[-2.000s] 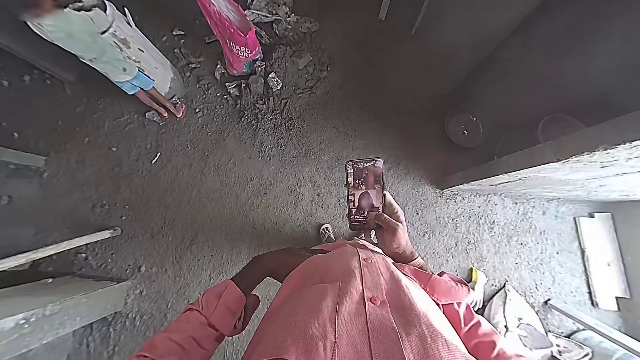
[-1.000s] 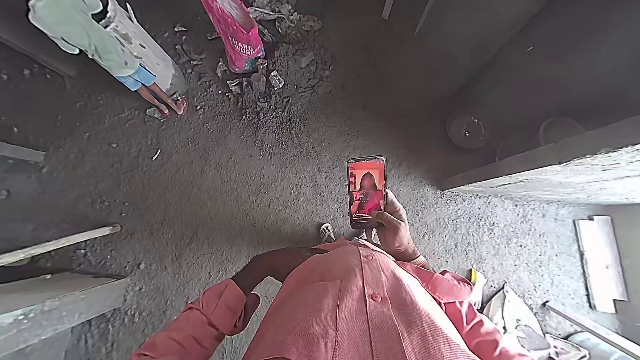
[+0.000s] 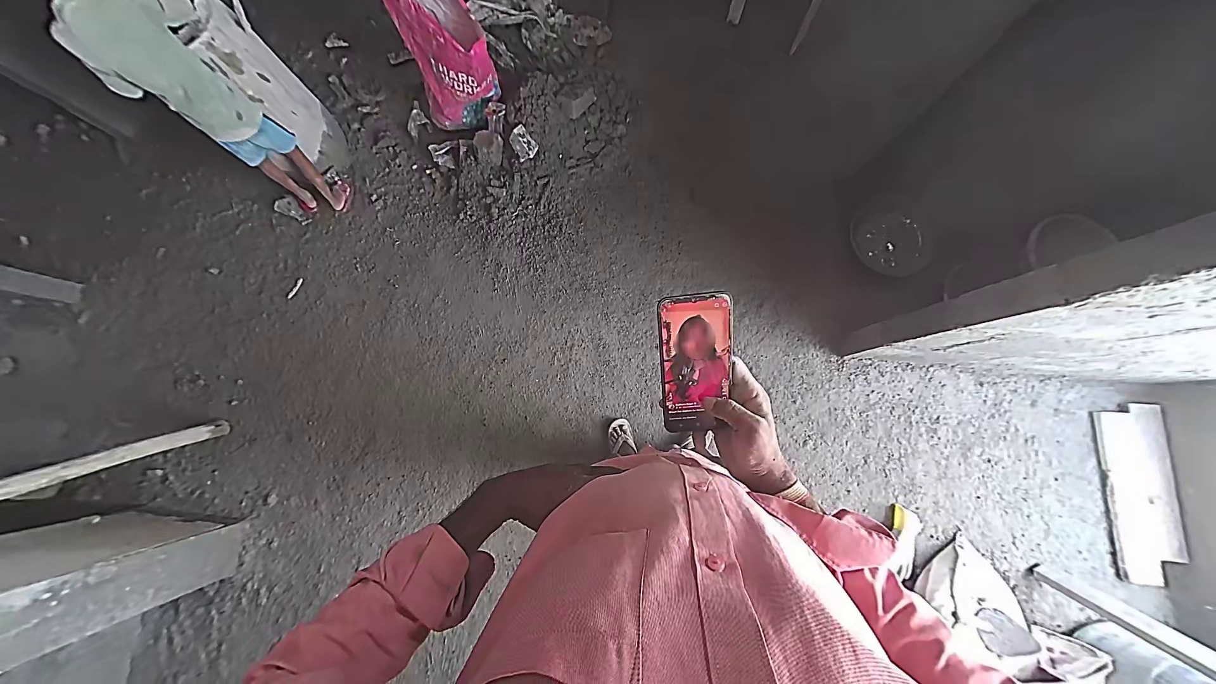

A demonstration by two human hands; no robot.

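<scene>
A smartphone (image 3: pixel 695 361) is upright in my right hand (image 3: pixel 750 427), in front of the pink shirt (image 3: pixel 608 570). The thumb rests over the lower part of its lit screen, which shows a picture of a person in pink. My left forearm, in a rolled pink sleeve, bends in across the waist; the left hand itself is hidden behind the shirt front. A sandalled foot (image 3: pixel 620 437) shows on the ground below the phone.
Another person (image 3: pixel 171 76) stands at the upper left beside a pale sack (image 3: pixel 256 66). A pink bag (image 3: pixel 451 71) stands near rubble. A ledge (image 3: pixel 1064 313) juts in at right, a wooden pole (image 3: pixel 114 459) at left. Sacks (image 3: pixel 969 589) lie at lower right.
The phone's screen changed from an earlier picture to the one of a person in pink. The right hand and the phone have stayed in about the same place.
</scene>
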